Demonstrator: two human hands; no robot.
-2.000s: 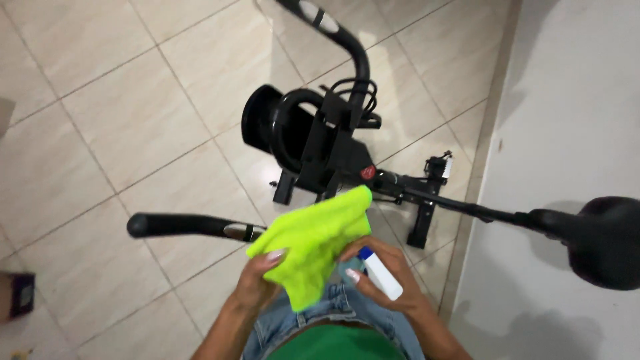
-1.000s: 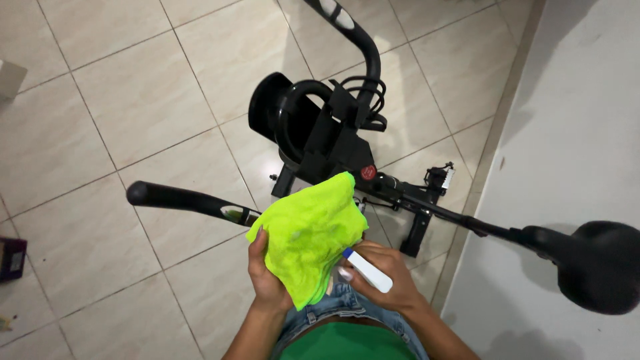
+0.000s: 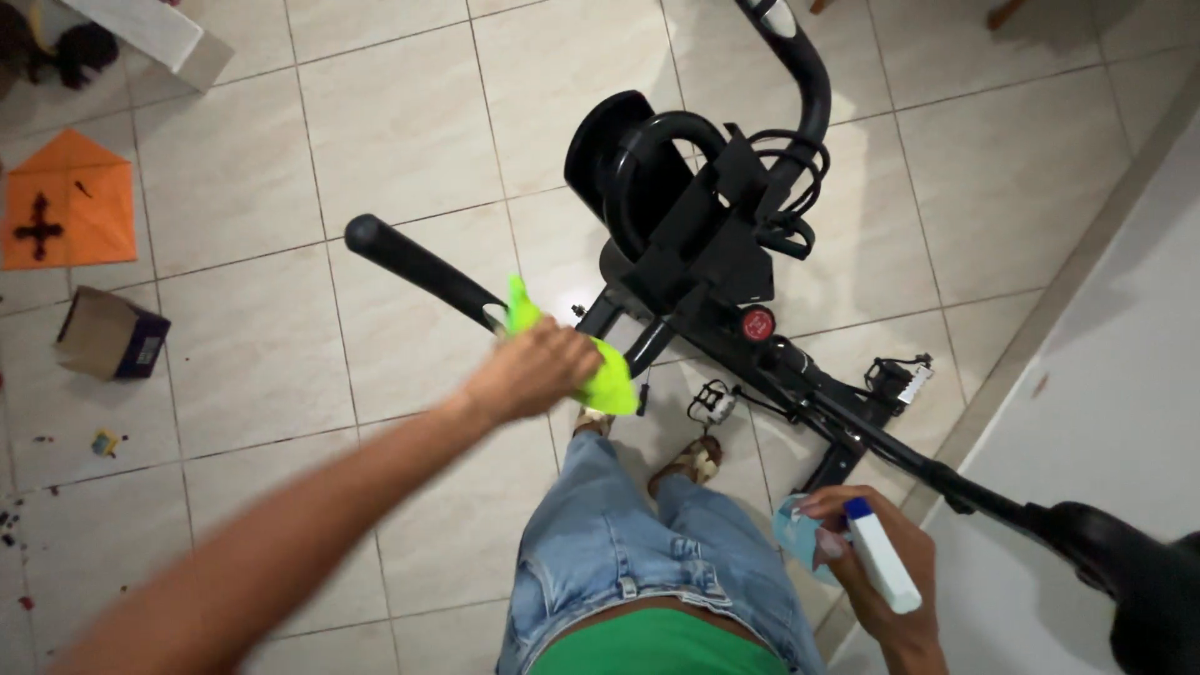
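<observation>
My left hand grips a bright yellow-green cloth against the left handlebar of a black exercise bike; the fingers and cloth hide part of the bar. Low on the right, my right hand holds a spray bottle, whose white head with a blue tip points up and away from me. The bottle's light blue body shows partly behind the fingers. A red round knob sits on the bike frame.
The bike's saddle is at the lower right, beside the white wall. Pedals are near my feet. An open small box, an orange paper piece with a black cross and small scraps lie on the tiled floor at left.
My hands have moved apart: the left has carried the cloth onto the left handlebar, while the right holds the spray bottle away from the cloth. The view has shifted, showing more floor at left.
</observation>
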